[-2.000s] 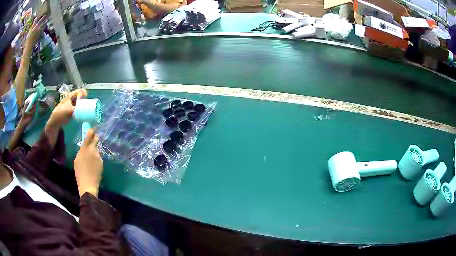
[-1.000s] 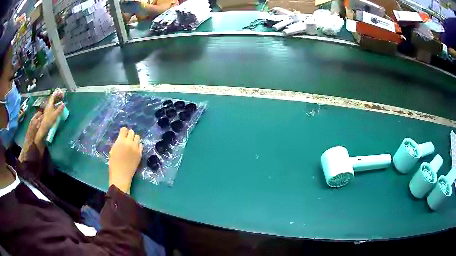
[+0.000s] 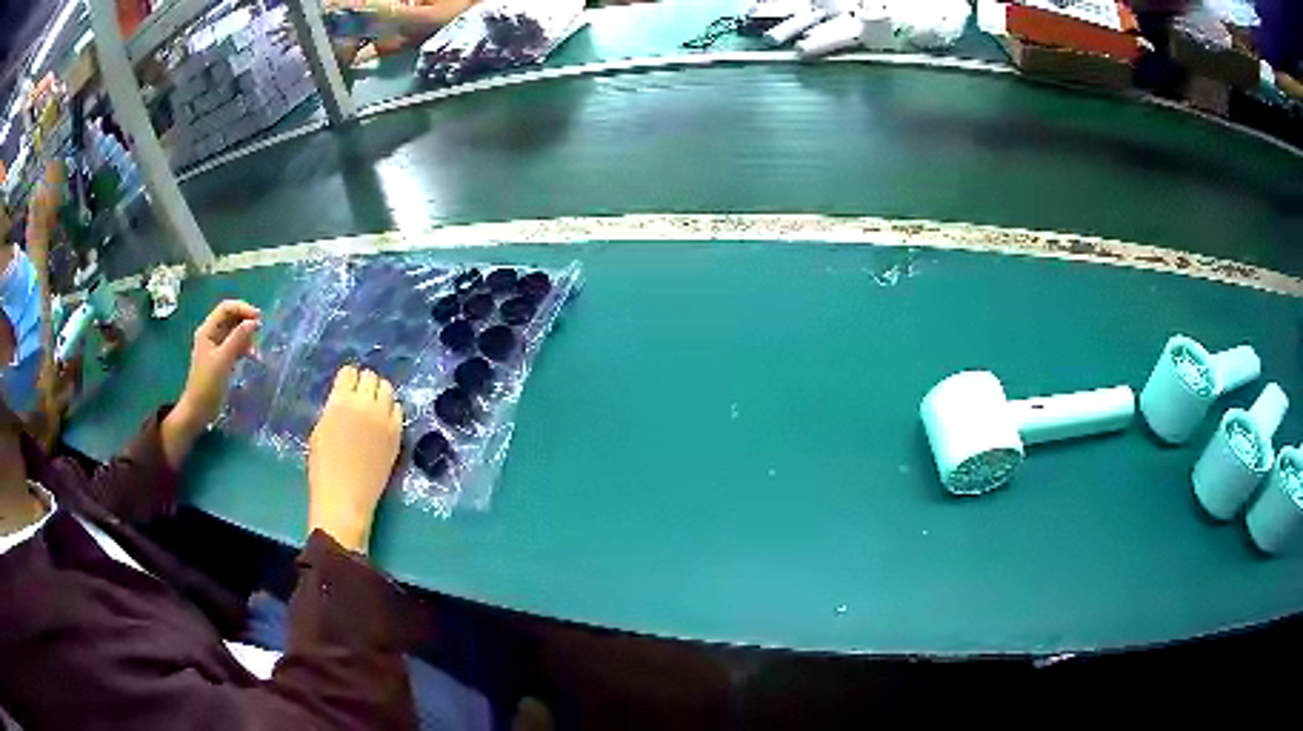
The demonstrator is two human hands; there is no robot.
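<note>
Neither my left hand nor my right hand is in view. A mint-green handheld dryer (image 3: 973, 433) lies flat on the green bench at the right, its ribbed round end towards me and its tube handle pointing right. Several more mint units (image 3: 1180, 389) stand close together at the far right, the last cut off by the picture's edge. At the left, black round caps (image 3: 497, 340) sit in a crinkled clear plastic bag (image 3: 465, 479).
A neighbouring worker in a dark maroon sleeve (image 3: 332, 607) sits at the left, one hand on the bag and one at its left edge. A dark green conveyor belt (image 3: 643, 157) runs beyond the pale edge strip (image 3: 629, 229). Cartons (image 3: 1065, 43) stand on the opposite bench.
The neighbour's hands no longer hold a mint unit; one came down on the bag and the other moved back to its left edge. The camera view shifted slightly. The mint units stay on the bench.
</note>
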